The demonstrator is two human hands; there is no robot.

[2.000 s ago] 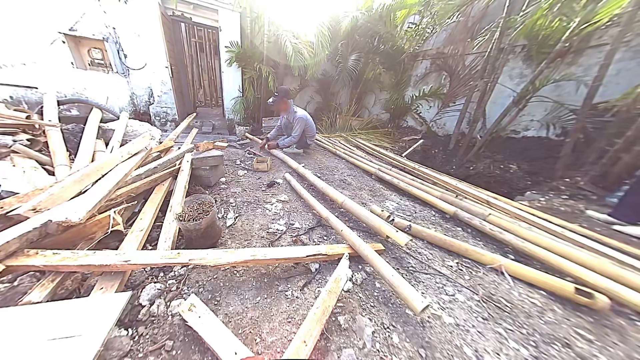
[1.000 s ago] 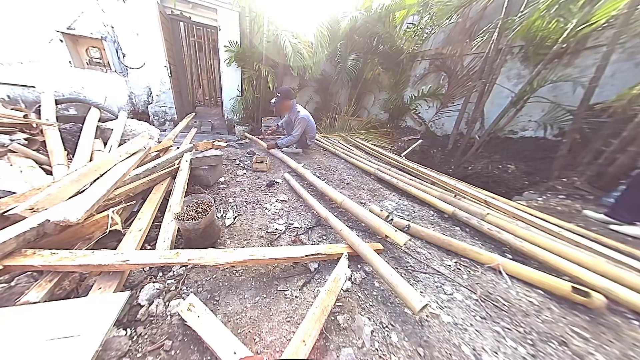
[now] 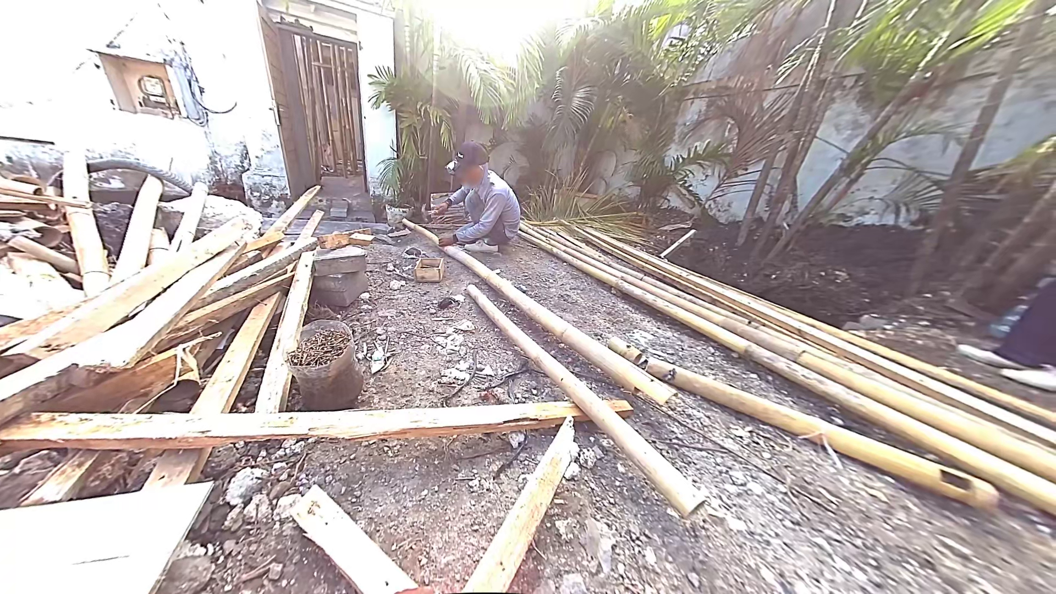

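Note:
Neither my left hand nor my right hand shows in the head view. Farther off, a person (image 3: 488, 205) in a cap and pale long-sleeved shirt crouches at the far end of a bamboo pole (image 3: 544, 318), one hand resting on it. A shorter bamboo pole (image 3: 577, 396) lies nearer, its near part across a sawn timber (image 3: 330, 426). To the right, a pole with a cut opening (image 3: 808, 429) lies beside several long bamboo poles (image 3: 742, 340). A small wooden box (image 3: 429, 270) sits on the ground near the crouching person.
Rough timbers (image 3: 148, 305) are heaped at the left, by a bucket of small brown pieces (image 3: 326, 371) and stacked blocks (image 3: 340, 276). A white board (image 3: 99, 528) lies at lower left. Another person's legs (image 3: 1031, 330) show at the right edge. Palms and a wall stand behind.
The crouching person's head and arms have shifted slightly at the far end of the pole. The poles and timbers lie as before.

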